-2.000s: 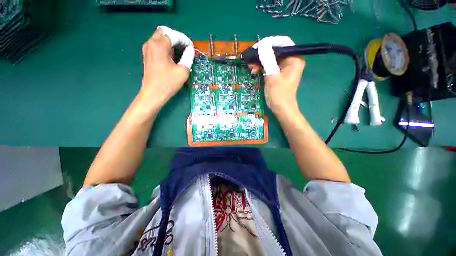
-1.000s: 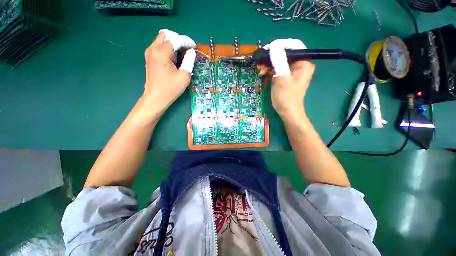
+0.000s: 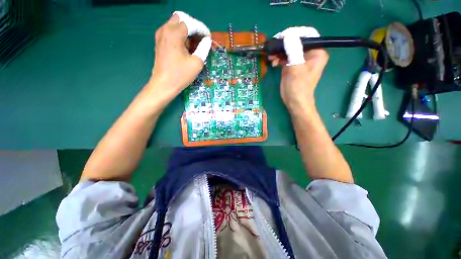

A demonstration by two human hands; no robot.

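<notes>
A green circuit board panel [image 3: 223,96] lies on an orange fixture [image 3: 189,135] in front of me. Two twisted coil parts [image 3: 231,35] show past its far edge. My left hand [image 3: 178,53], with white finger cots, pinches a thin solder wire [image 3: 216,44] at the panel's far left; the hand covers that corner. My right hand [image 3: 302,63], also with white cots, grips a black soldering iron [image 3: 328,42]. The iron's tip points left and meets the far edge of the panel near the wire's end; exact contact is too small to tell.
White-handled cutters [image 3: 360,96], a yellow-rimmed solder reel [image 3: 399,45] and a black box [image 3: 432,55] are at the right. The iron's black cord loops past the cutters. Loose coils [image 3: 323,4] lie at the far side. Stacked panels [image 3: 15,23] stand far left.
The panel and fixture have shifted slightly left and tilted. My left hand has moved right across the panel's far edge, and my right hand has moved a little right and away with the iron.
</notes>
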